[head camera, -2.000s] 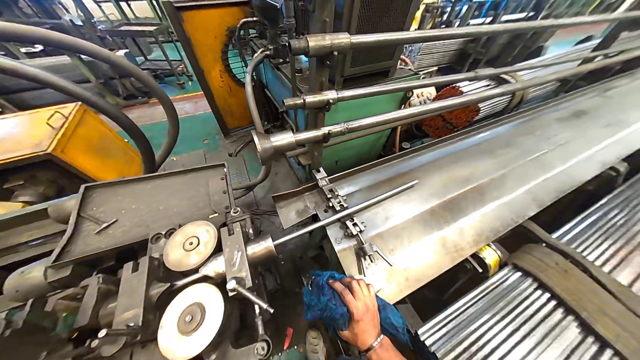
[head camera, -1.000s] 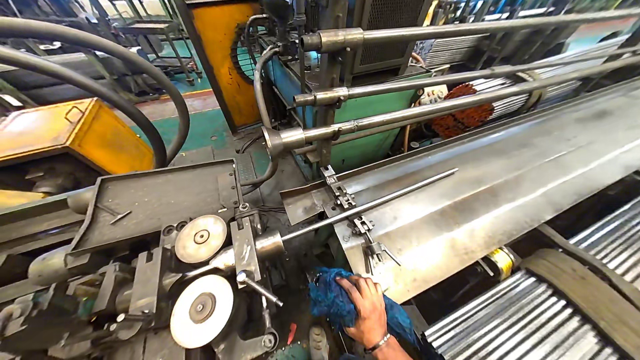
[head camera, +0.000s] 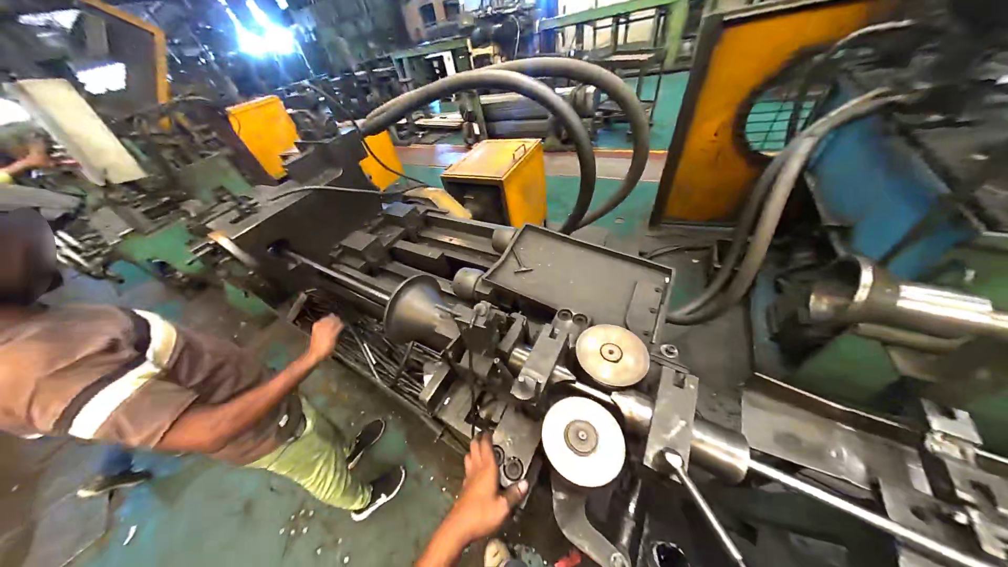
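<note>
My left hand (head camera: 479, 492) is at the bottom centre with its thumb apart from the fingers and no object in it. Its fingertips are close to a dark metal bracket (head camera: 512, 441) of the machine; whether they touch it is unclear. Right of it are two pale round discs (head camera: 583, 441) with dark hubs. A shiny metal bar (head camera: 850, 508) extends from a steel sleeve (head camera: 720, 449) towards the lower right. A flared metal cone (head camera: 413, 309) surrounds another rod (head camera: 339, 272) further left. My right hand is out of view.
A co-worker (head camera: 165, 378) in a brown shirt stands at left, one arm reaching towards the machine. A dark tray (head camera: 583, 276) holds a small T-shaped tool. Thick hoses (head camera: 567, 102) arch behind, near a yellow box (head camera: 504, 177). A slanted metal handle (head camera: 709, 512) projects at lower right.
The view has swung left. My left hand and the co-worker have come into view; my right hand, earlier on a blue cloth, is out of view along with the cloth.
</note>
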